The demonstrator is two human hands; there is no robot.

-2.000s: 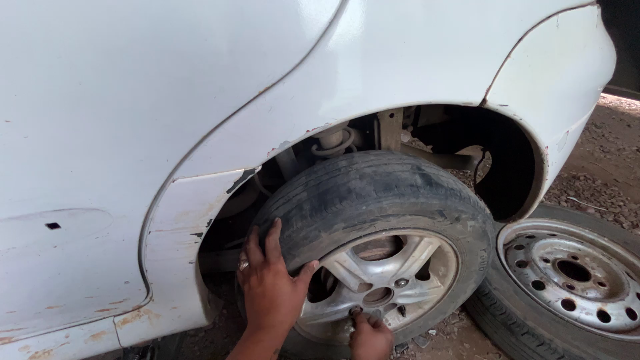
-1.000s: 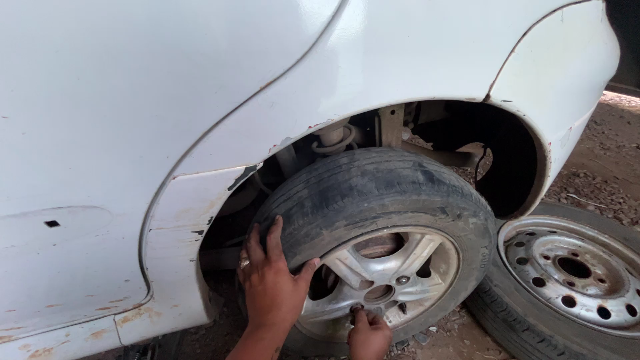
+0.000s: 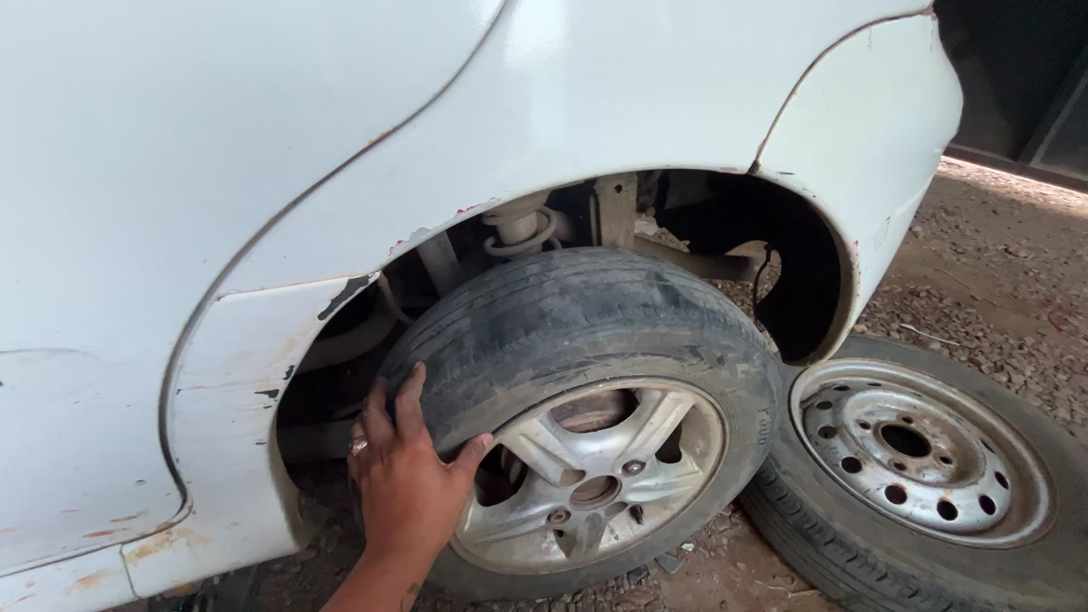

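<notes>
My left hand, with a ring on one finger, rests on the left side of the tire, its fingers apart over the tread and its thumb at the rim's edge. The tire is on a silver alloy wheel, which sits in the rear wheel arch of a white car. A lug nut or bolt shows right of the open center bore, and another at its lower left. My right hand is out of view.
At the right, a spare tire with a steel rim lies on gravelly ground. Inside the arch are a coil spring and a metal bracket. Paint is chipped along the arch lip.
My right hand, which was at the lower part of the wheel hub in the earlier frames, has left the view. The left hand stays on the tire.
</notes>
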